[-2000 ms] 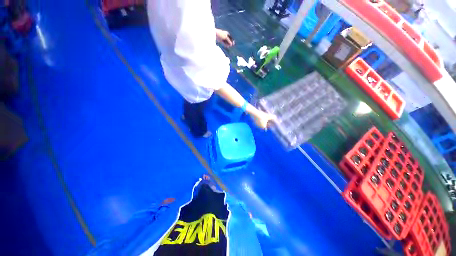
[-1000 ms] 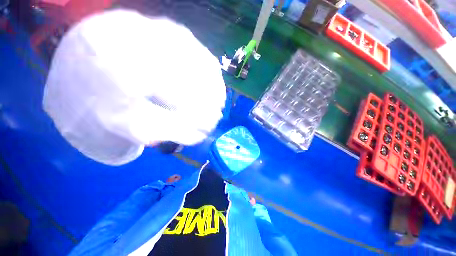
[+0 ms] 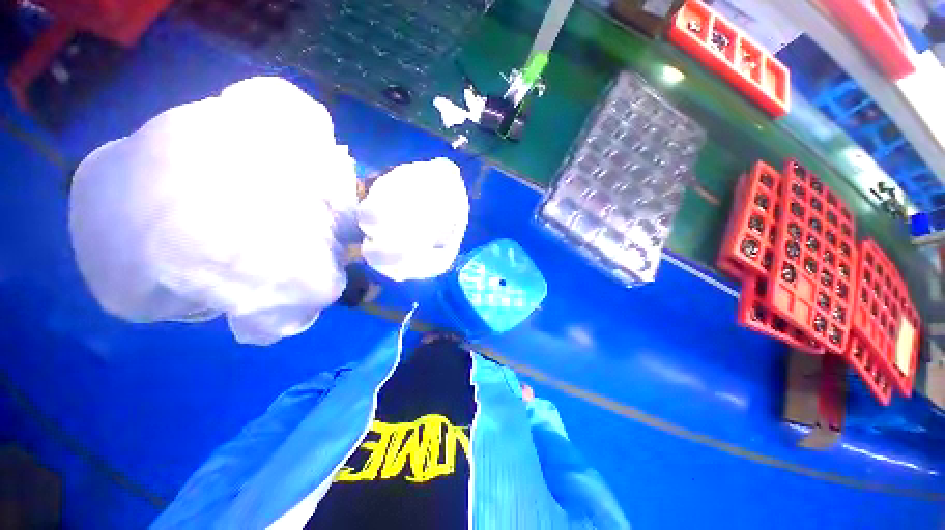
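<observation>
A light blue plastic stool stands on the blue floor just in front of me. A person in white is bent low at the left, close to the stool. A clear blister tray lies at the edge of the green bench, partly over the floor. Only a small bit of my right hand shows at the end of its blue sleeve; its fingers cannot be made out. My left sleeve is in view, but my left hand is not seen.
Red divided trays with dark parts overlap at the right. A brown carton is below them. Another red tray lies on the green bench. A green and white item stands by a pale post.
The person in white has bent down from standing and shifted left, no longer touching the blister tray. My left hand has gone from view. The view has turned a little.
</observation>
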